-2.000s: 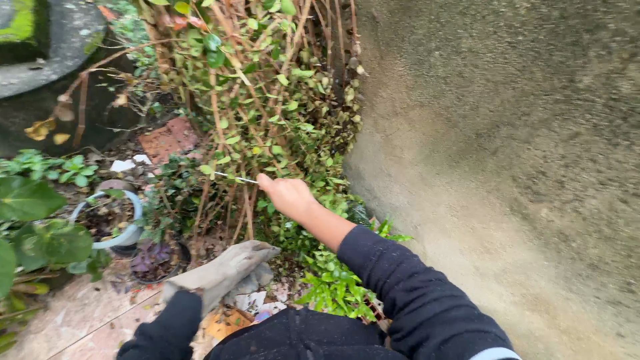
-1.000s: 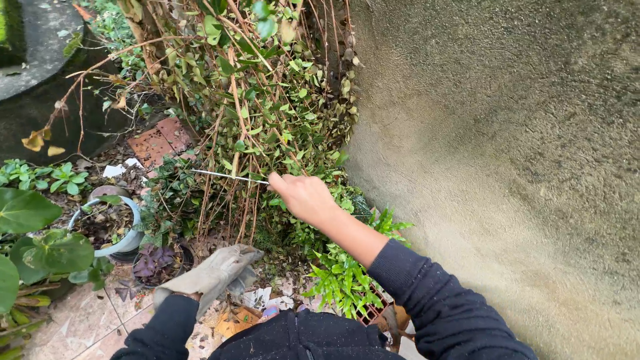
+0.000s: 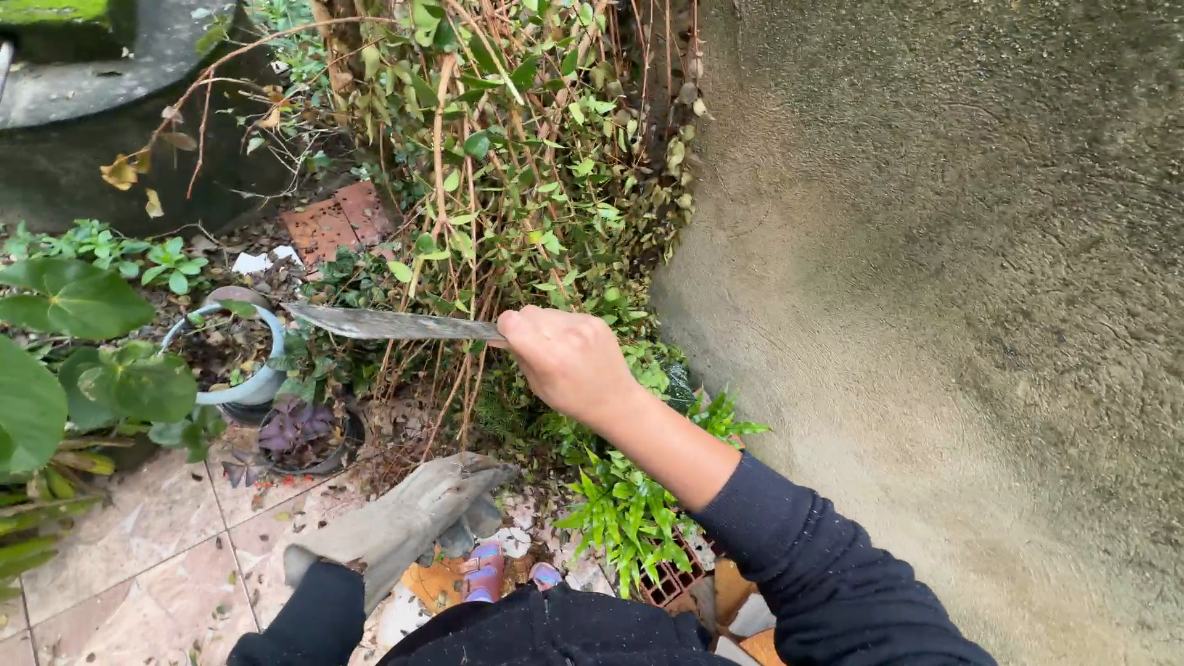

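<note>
My right hand [image 3: 569, 363] is bare and closed around the handle end of a machete [image 3: 393, 325], whose long grey metal blade points left with its broad side partly showing. Behind the blade hang leafy vines with thin brown stems [image 3: 546, 185]; whether the blade touches them cannot be told. Lower left, my left hand [image 3: 407, 527] wears a loose grey work glove, its cuff around the dark sleeve. The glove's fingers point right, near the ground, and what they do is unclear. The machete's handle is hidden in my right fist.
A rough concrete wall [image 3: 906, 277] rises at the right. At the left stand a light-blue-rimmed pot [image 3: 271, 375], a dark pot of purple leaves [image 3: 298, 435] and broad-leaved plants [image 3: 74, 301]. A fern [image 3: 624, 518], hollow brick [image 3: 671, 578] and tiled ground [image 3: 139, 555] lie below.
The machete has turned in my right hand: it looked like a thin line before, and now its broad side shows. My right hand stays about where it was beside the vines.
</note>
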